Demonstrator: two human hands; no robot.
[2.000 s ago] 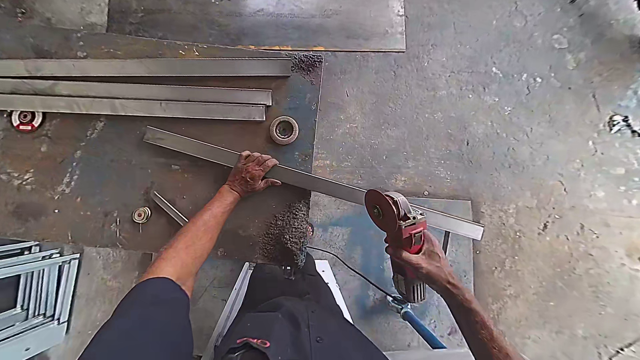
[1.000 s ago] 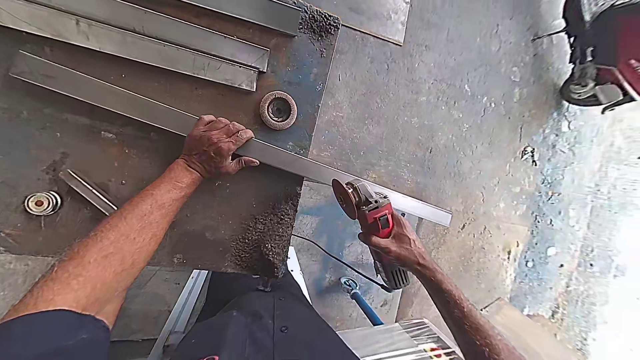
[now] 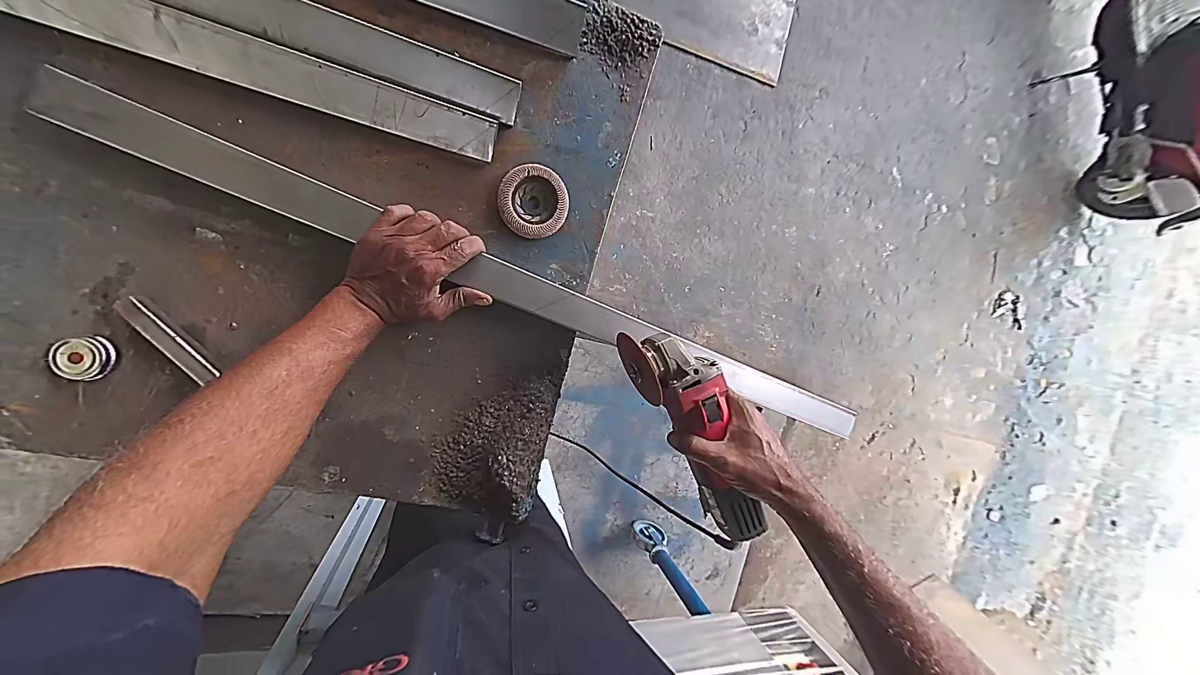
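A long metal bar (image 3: 534,291) lies slantwise across the steel table (image 3: 375,412), its right end jutting past the table's edge over the floor. My left hand (image 3: 412,267) grips the bar near its middle, thumb on the near side. In my right hand (image 3: 736,450) is a red angle grinder (image 3: 703,408) with a reddish-brown disc (image 3: 639,368). The disc is close to the bar's near edge, just beyond the table; whether they touch I cannot tell. A round abrasive wheel (image 3: 533,201) lies on the table beyond the bar.
More metal bars (image 3: 375,98) lie at the table's far left. A short metal piece (image 3: 167,339) and a small disc (image 3: 82,358) are nearer. Dark grinding debris (image 3: 502,445) heaps at the near corner. A cable (image 3: 628,478) and blue-handled tool (image 3: 677,577) are below; a red-and-black machine (image 3: 1148,122) stands far right.
The view has shifted, bringing the machine at right into sight. The grinder has moved left along the bar, closer to the table's edge, since the earliest frame. Both hands keep their holds.
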